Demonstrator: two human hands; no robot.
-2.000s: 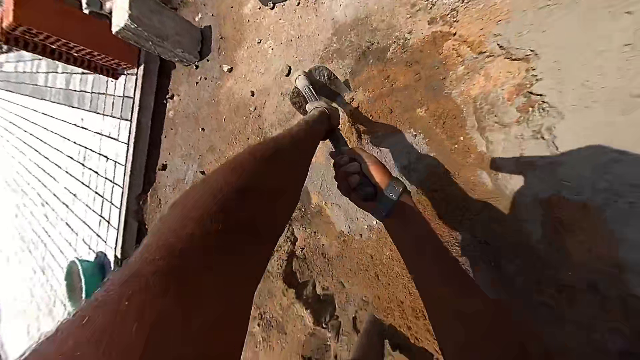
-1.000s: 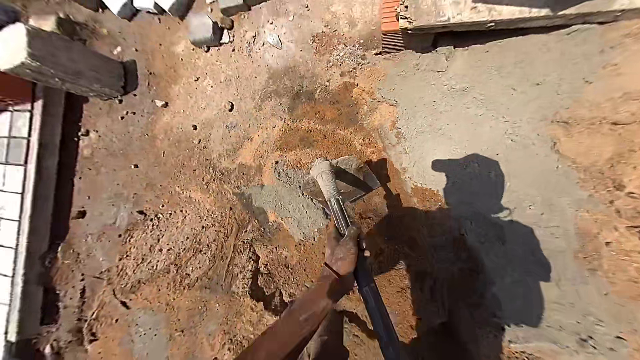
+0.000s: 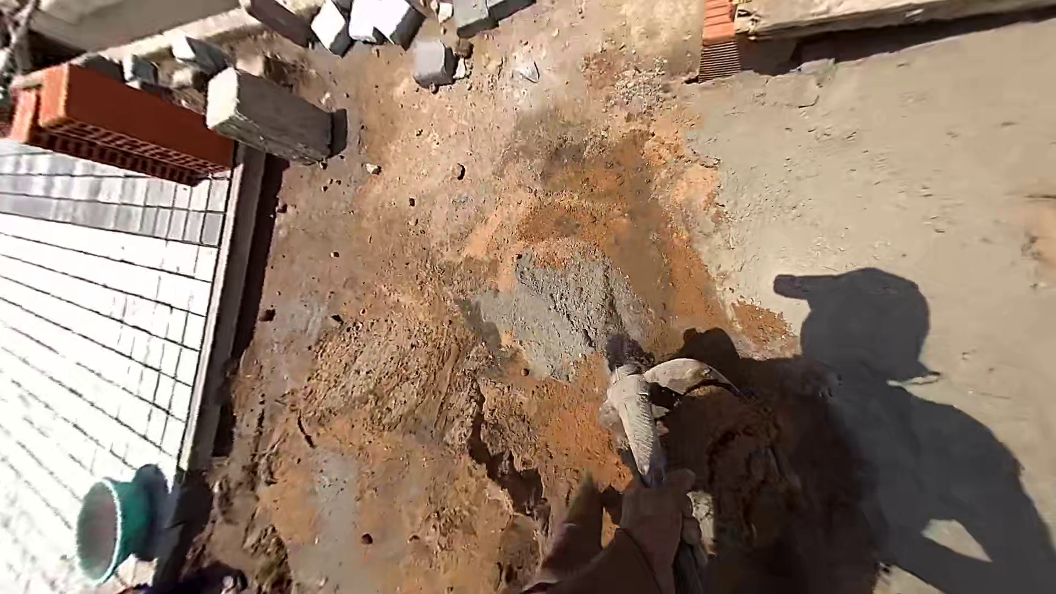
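A digging tool with a mortar-crusted metal head (image 3: 639,412), a hoe or a shovel, is at the lower middle, its blade turned to the right. My left hand (image 3: 656,511) is closed around its shaft just below the socket. The shaft runs down out of the frame. My right hand is out of view. Beyond the tool head lies a patch of wet grey mortar (image 3: 569,305) on reddish sandy soil (image 3: 396,396). The far edge of the blade is dark with shadow.
Left are a pale gridded surface with a raised edge (image 3: 216,330), a green bucket (image 3: 124,524), hollow red bricks (image 3: 140,120) and a concrete block (image 3: 268,115). Grey stone blocks (image 3: 433,62) lie at the top. Smooth grey mortar (image 3: 858,173) with a person's shadow spreads right.
The tool head has come back from the grey patch toward me, with my left hand on the shaft. My right hand, on the shaft two seconds ago, is out of view.
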